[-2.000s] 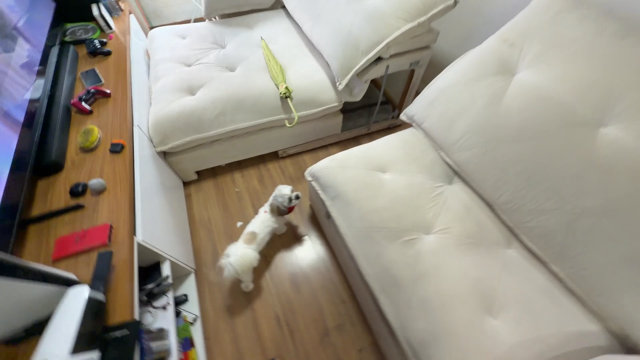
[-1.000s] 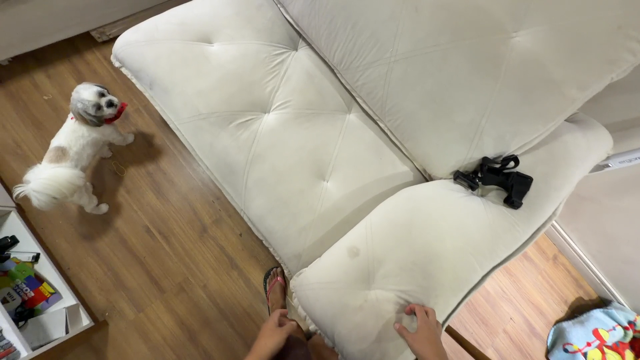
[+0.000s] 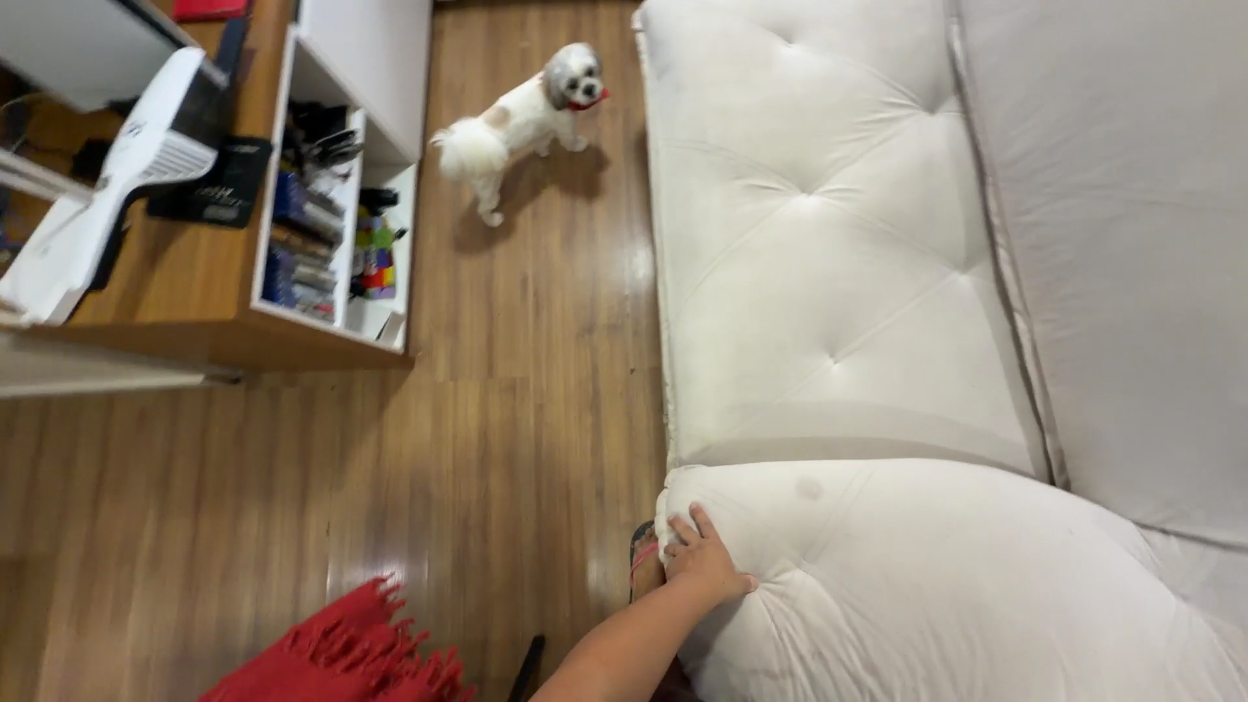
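Note:
My left hand (image 3: 704, 567) rests palm down on the near left corner of a cream, tufted sofa cushion (image 3: 907, 556). Its fingers are spread close to the cushion's edge, and its thumb points right, beside creased fabric. This cushion bulges up against the flatter seat cushion (image 3: 829, 273) beyond it. My right hand is out of view. Just left of my left hand, a foot in a sandal (image 3: 643, 561) is partly hidden by the cushion and arm.
A small white dog (image 3: 522, 122) stands on the wood floor (image 3: 487, 419) between sofa and wooden cabinet (image 3: 244, 336). The cabinet's open compartments hold boxes and colourful items. A white device (image 3: 117, 195) overhangs it. A red fringed cloth (image 3: 341, 648) lies low at left. The sofa backrest (image 3: 1121, 244) is at right.
The view has swung left since one second ago. My left hand, then in front of the sofa, is now on the cushion corner. My right hand, earlier at the cushion, has left view.

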